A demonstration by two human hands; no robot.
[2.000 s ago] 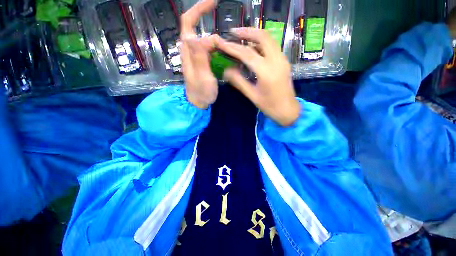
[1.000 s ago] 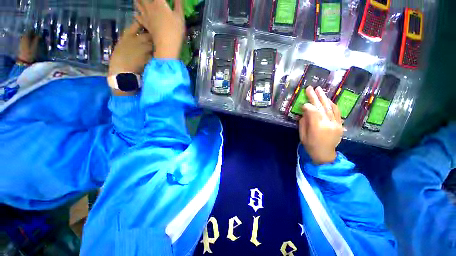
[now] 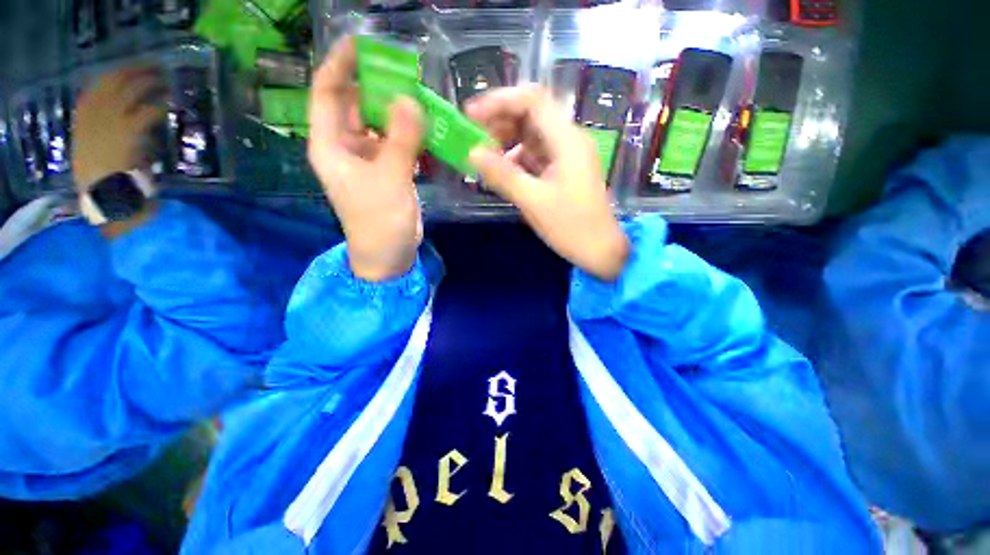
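Observation:
My left hand is raised over the tray's near left part and holds a green battery upright between thumb and fingers. My right hand grips the lower right end of another green battery, which touches or overlaps the first. The clear phone tray lies beneath. In its near row, phones lie back up; the three at the right show green batteries. A phone back behind my hands is partly hidden, so its battery bay cannot be told.
Loose green batteries lie in a pile left of the tray. At the left, a neighbour's hand with a watch is over another tray of dark phones. A blue-sleeved arm is at the right.
My left hand has come back from the battery pile at the left. My right hand has left the phones in the tray. Both now hold green batteries. The view has shifted.

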